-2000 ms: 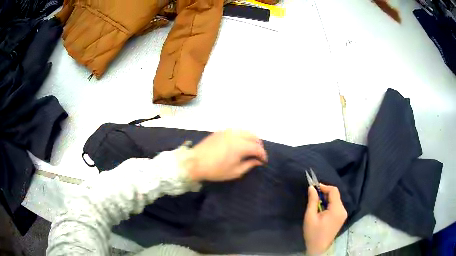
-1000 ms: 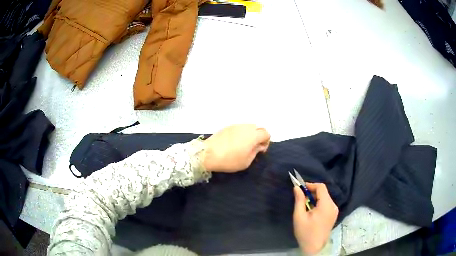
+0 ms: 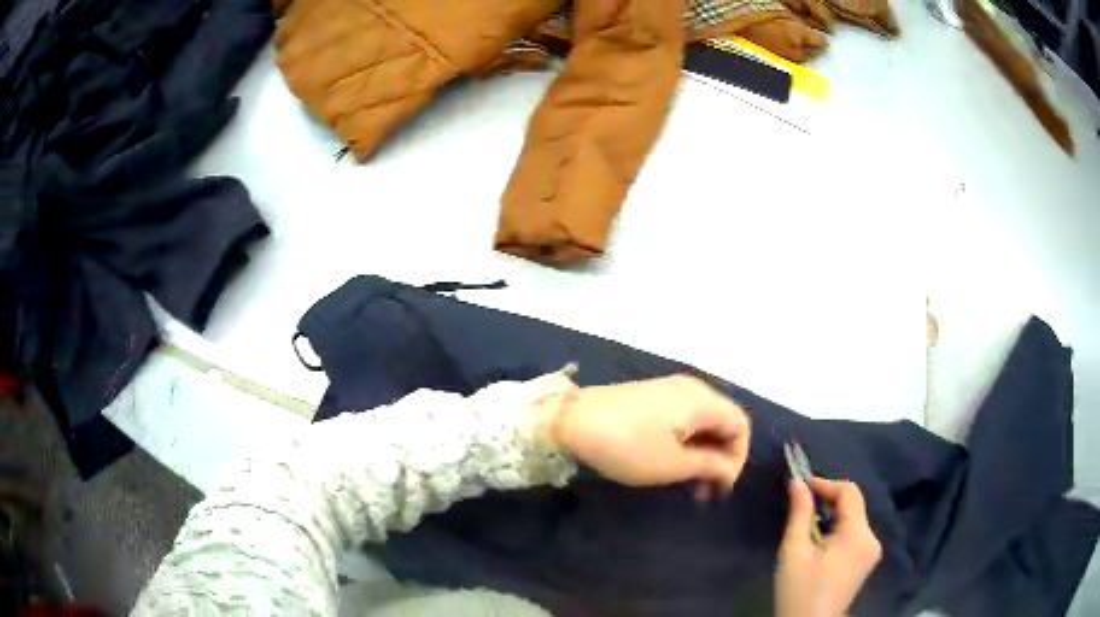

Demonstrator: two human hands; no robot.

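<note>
Dark pinstripe trousers (image 3: 567, 350) lie spread across the table in front of me, waistband with thin loops at the left, legs folded over at the right. My left hand (image 3: 663, 436) is over the middle of the trousers, fingers curled and slightly blurred; whether it pinches cloth or a thread cannot be told. My right hand (image 3: 826, 542) holds small thread snips (image 3: 801, 468) just right of it, blades pointing up and away over the cloth. The lower edge of the trousers is partly hidden by my left sleeve.
An orange-brown quilted jacket (image 3: 591, 133) lies beyond the trousers. A black flat item (image 3: 738, 72) and a yellow piece (image 3: 808, 82) lie beside it. A pile of dark garments (image 3: 97, 205) is at the left edge. A brown furry strip (image 3: 1019, 75) lies at the far right.
The view has shifted, so the jacket and trousers appear further right. My left hand has moved right along the trousers, closer to the snips. The snips remain in my right hand.
</note>
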